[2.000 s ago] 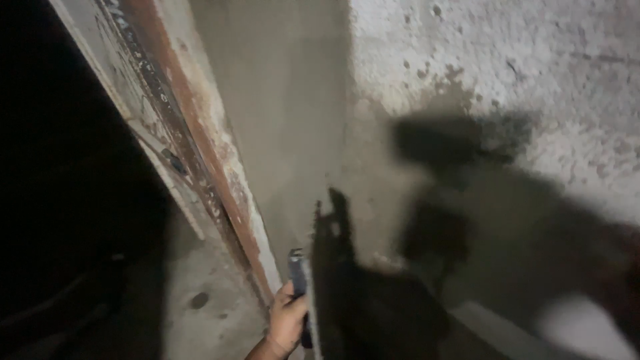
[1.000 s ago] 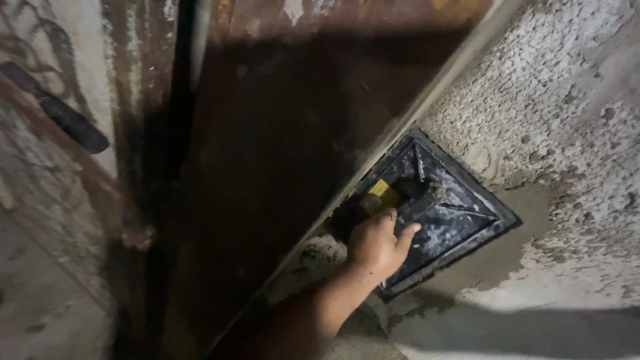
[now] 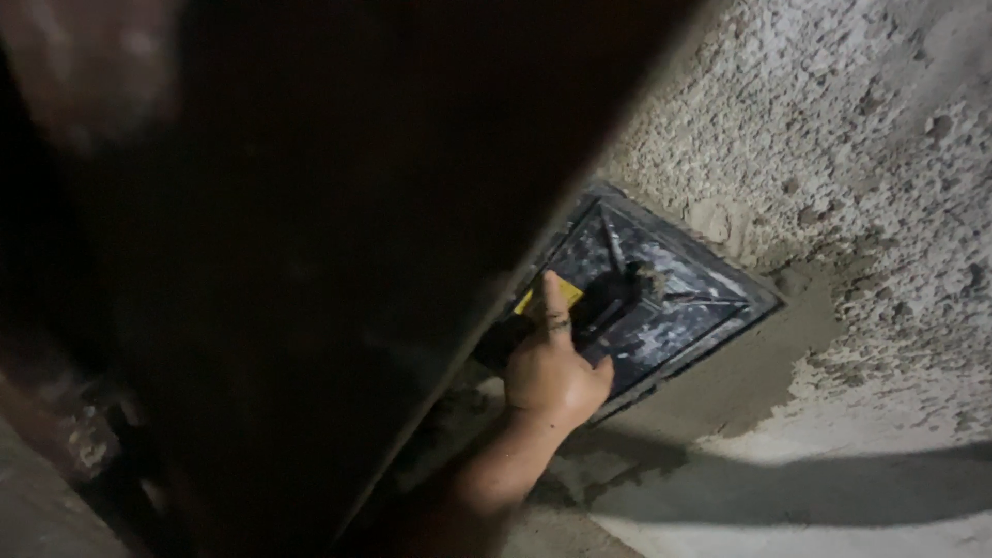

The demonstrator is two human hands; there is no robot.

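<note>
My left hand [image 3: 554, 380] is at the lower middle, back of the hand showing, a ring on one finger. It holds a black square plastering float [image 3: 666, 333] at its handle, one finger stretched over a yellow patch [image 3: 570, 292] and the thumb out to the right. Raised ribs run to the float's corners, and its back is smeared with pale residue. The float lies against the wall, beside smooth grey mortar [image 3: 775, 349]. The curled fingers and part of the handle are hidden in shadow. My right hand is out of view.
A large dark panel [image 3: 310, 232] fills the left and middle, its edge running diagonally close beside the float. Rough, pitted wall [image 3: 837, 155] spreads at the upper right. A shadow band [image 3: 775, 492] crosses the paler surface below.
Two seconds ago the float was seen edge-on at the bottom of the view; now its ribbed back faces me. The view has swung and since come closer to the dark panel.
</note>
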